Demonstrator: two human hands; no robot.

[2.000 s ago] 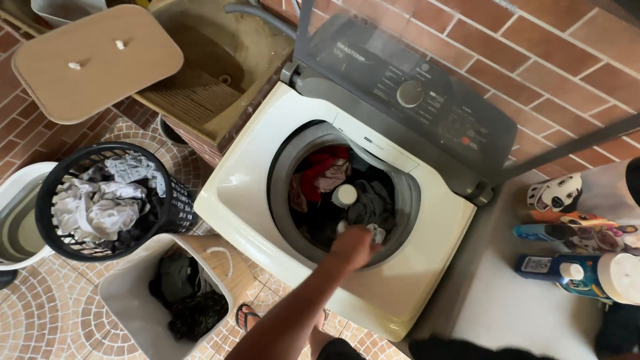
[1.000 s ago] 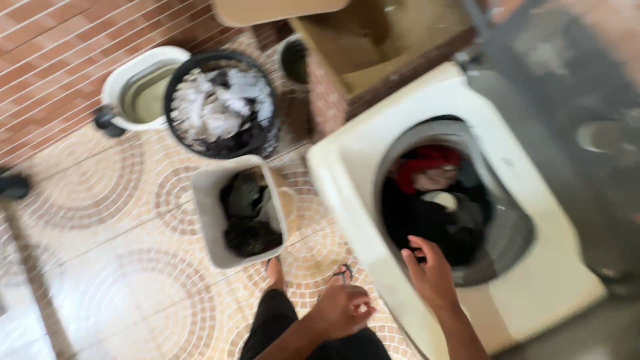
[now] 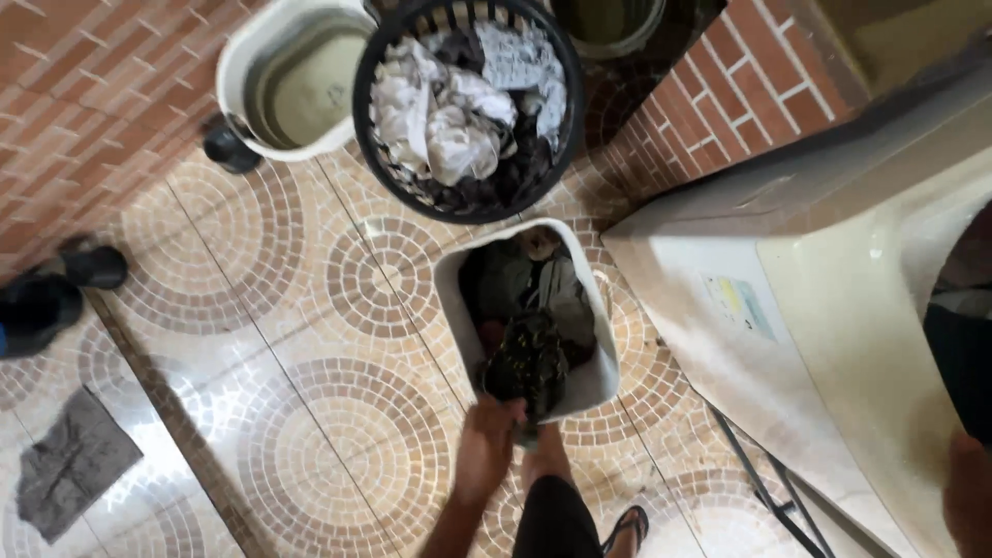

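Note:
My left hand (image 3: 490, 434) is at the near rim of a white square bin (image 3: 608, 341), its fingers closed on a dark garment with small yellow marks (image 3: 531, 360). More dark and grey clothes (image 3: 508, 275) lie in the bin. At the right edge my right hand (image 3: 969, 480) is partly in view by the opening of the cream top-loading washing machine (image 3: 845, 310); its fingers are too cut off to tell what they do. Dark cloth (image 3: 961, 364) shows inside the machine.
Beyond the bin stands a black round laundry basket (image 3: 363, 116) with white, grey and dark clothes. A white tub of water (image 3: 232, 85) is beside it. A grey rag (image 3: 77, 465) lies on the tiled floor at left. A metal stand (image 3: 763, 480) is under the machine's side.
My left hand has moved to the bin and taken hold of the dark garment. The view has swung toward the bin, leaving most of the washing machine out of frame.

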